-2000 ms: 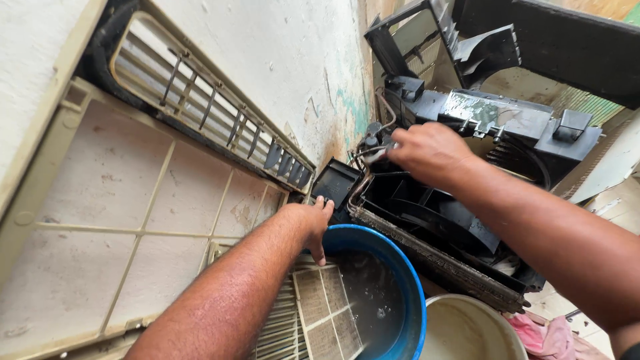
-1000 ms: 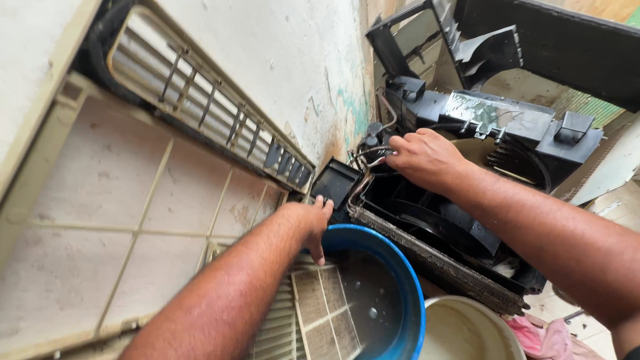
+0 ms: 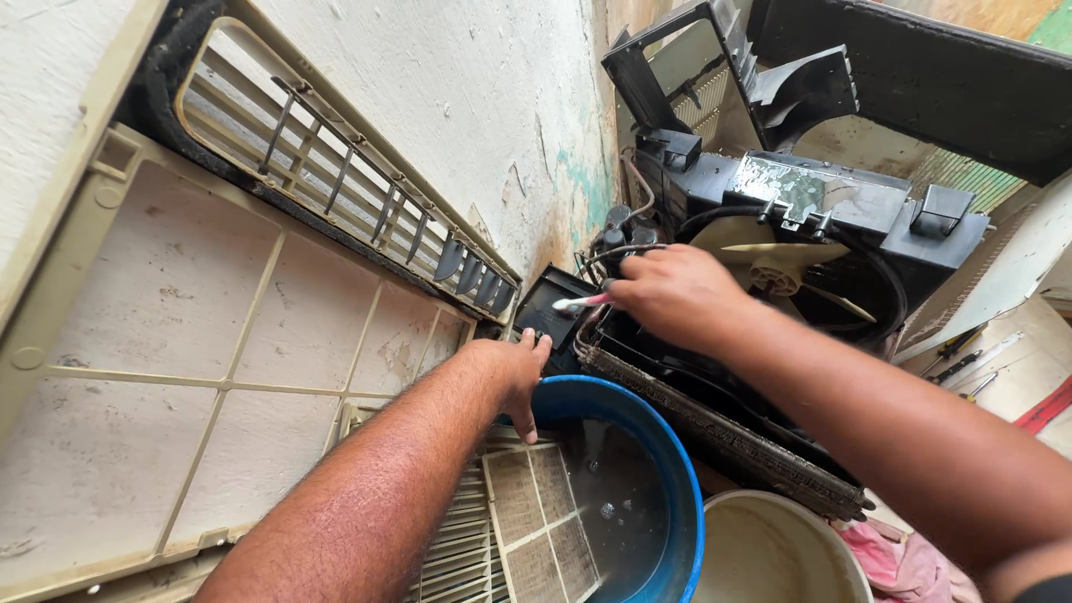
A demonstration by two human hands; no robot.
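My right hand [image 3: 678, 293] holds a toothbrush [image 3: 582, 301] with a pink handle and pale head, which points left over a black plastic tray-like part [image 3: 557, 310]. My left hand [image 3: 523, 377] rests against the near edge of that black part, its fingers spread and thumb down by the rim of a blue bucket [image 3: 691, 502]. Dark water fills the bucket. A gridded mesh filter [image 3: 536, 511] leans at the bucket's left side. Beyond my right hand stands an opened air conditioner unit with a cream fan [image 3: 779, 272] and a finned coil [image 3: 729, 435] along its near side.
A beige front grille frame [image 3: 226, 385] leans along the peeling wall at left. A cream bucket [image 3: 775, 544] stands right of the blue one, beside a pink cloth [image 3: 909, 561]. Screwdrivers [image 3: 959, 367] lie on the floor at right. A black housing [image 3: 938, 84] is behind the unit.
My right hand has come down and nearer from the pipes beside the unit, and the toothbrush now shows plainly over the black part. My left hand has stayed about where it was.
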